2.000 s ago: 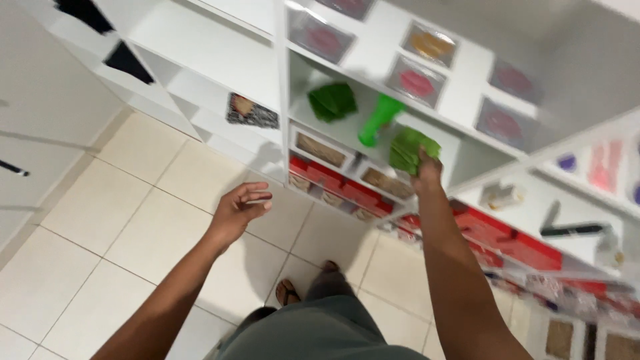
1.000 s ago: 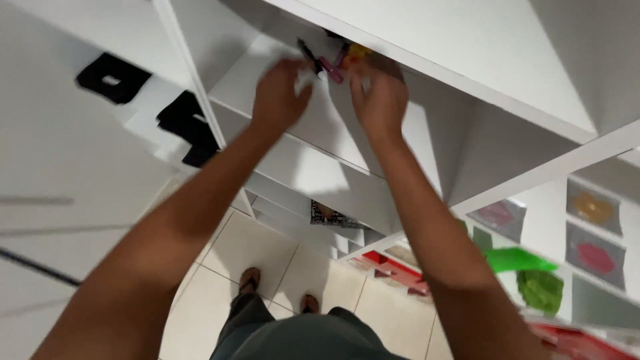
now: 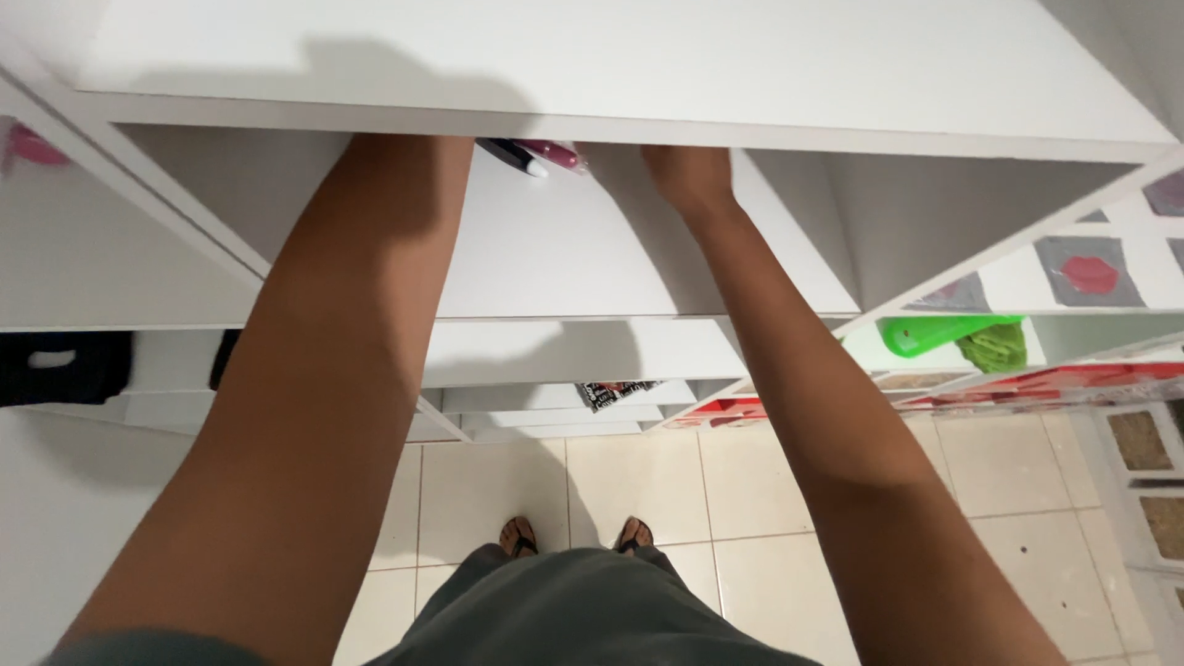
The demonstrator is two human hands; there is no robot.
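Note:
Both my arms reach into a white shelf compartment (image 3: 573, 250). My left hand is hidden under the upper shelf board; only the forearm shows. Part of my right hand (image 3: 694, 174) is visible at that board's edge, its fingers hidden, so whether it holds anything cannot be told. Between my arms, a black pen-like item with a white tip (image 3: 514, 157) and a pink item in clear wrapping (image 3: 555, 154) lie on the shelf, partly covered by the board.
The upper board's front edge (image 3: 592, 129) spans the view above my wrists. Right are a bright green object (image 3: 939, 333), crumpled green cloth (image 3: 994, 347) and a packet with a lip-shaped pink item (image 3: 1090, 275). Black folded fabric (image 3: 65, 367) is left; a patterned item (image 3: 615, 393) lies lower.
My right hand has left the green cloth where it was two seconds ago. Both hands, visible over the shelf one second ago, are now deeper in the compartment. The view has shifted strongly.

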